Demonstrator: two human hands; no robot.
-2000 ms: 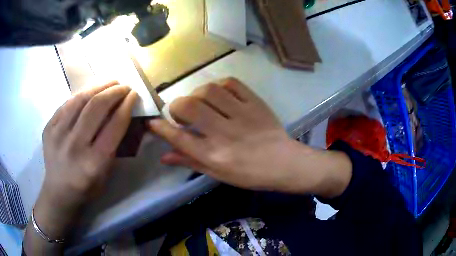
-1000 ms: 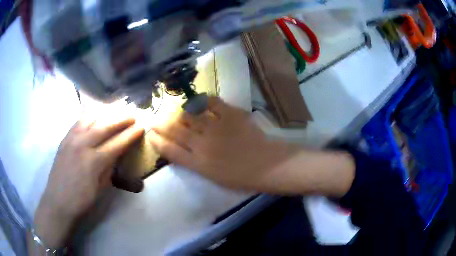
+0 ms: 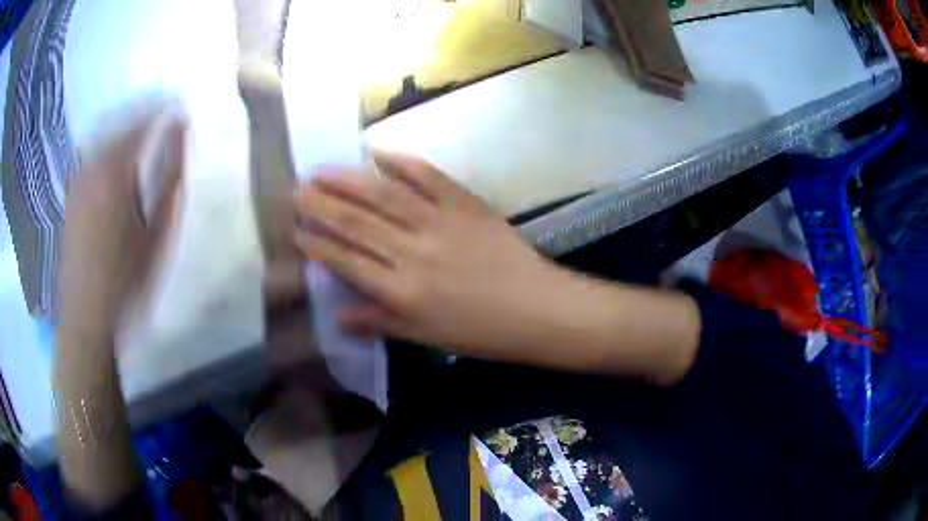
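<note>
A long brown fabric strip with a white interfaced piece along its right side runs from under the bright light down over the table's front edge. Brown cloth hangs at my lap. My right hand has its fingertips on the white piece beside the brown strip, gripping it there. My left hand is strongly blurred, left of the strip, with a pale patch between thumb and fingers; whether it holds anything cannot be told. The presser foot and needle are not visible.
A striped stack of cut strips lies at the far left. A brown strip pile lies at top right. A measuring tape runs along the table's front edge. A red plastic bag and a blue basket are at right.
The view has shifted and the machine head has left it. My left hand has moved away from my right. The work now extends over the table edge, with brown cloth at my lap.
</note>
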